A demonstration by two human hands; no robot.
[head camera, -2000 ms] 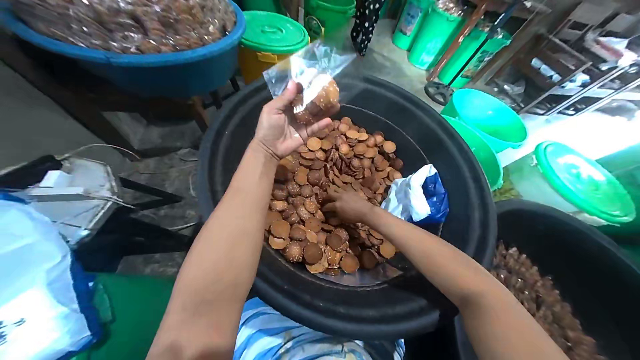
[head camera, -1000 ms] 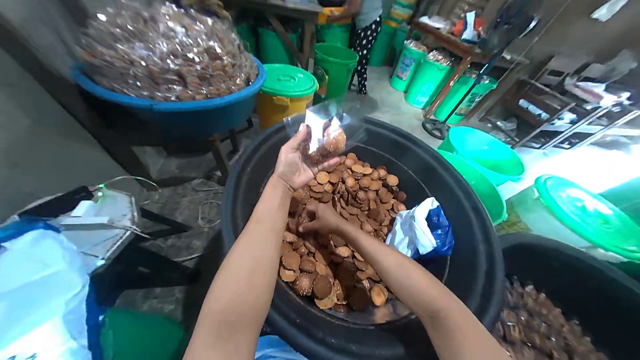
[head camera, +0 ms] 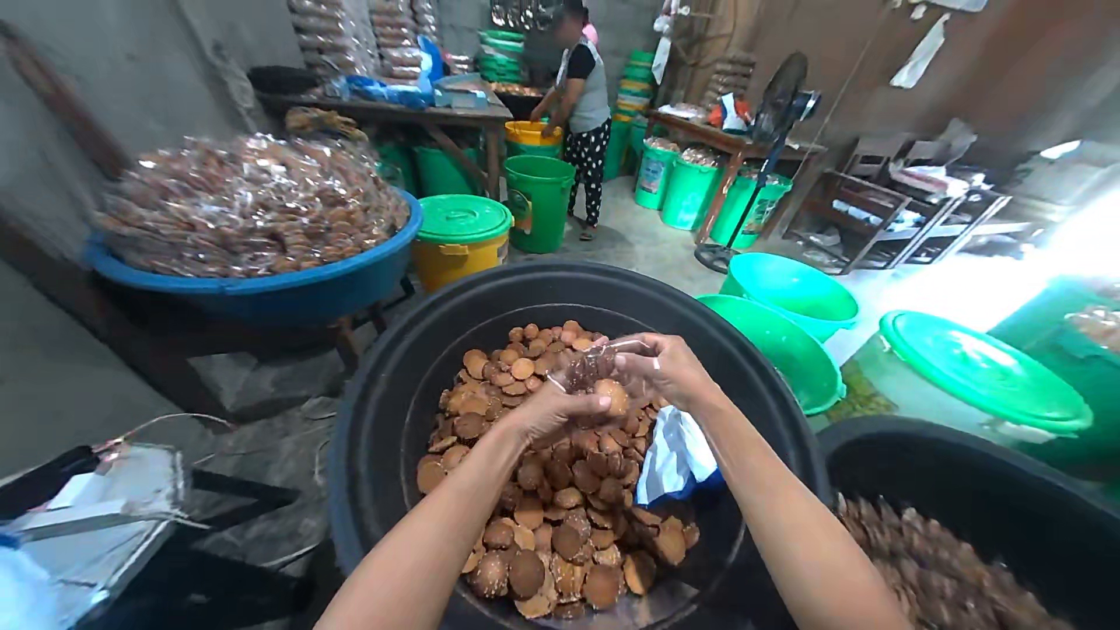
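A large black plastic tub [head camera: 367, 437] holds a heap of round brown cookies [head camera: 525, 560], some with pale specks. Above the heap, my left hand [head camera: 564, 407] grips a clear plastic bag [head camera: 595, 367] with cookies inside. My right hand [head camera: 669, 367] is at the bag's upper right side, its fingers bent at the plastic; whether it grips the bag or cookies is blurred. A white and blue plastic packet [head camera: 674, 455] lies in the tub just below my right wrist.
A blue basin [head camera: 262, 293] heaped with bagged cookies stands left, beside a yellow bucket [head camera: 455, 258] with a green lid. Green basins [head camera: 787, 293] and a lidded container [head camera: 980, 372] stand right, above another black tub [head camera: 927, 446]. A person [head camera: 582, 96] works at the back.
My right hand has come up from the cookie heap to the bag in my left hand. The view has tilted up, showing more of the room.
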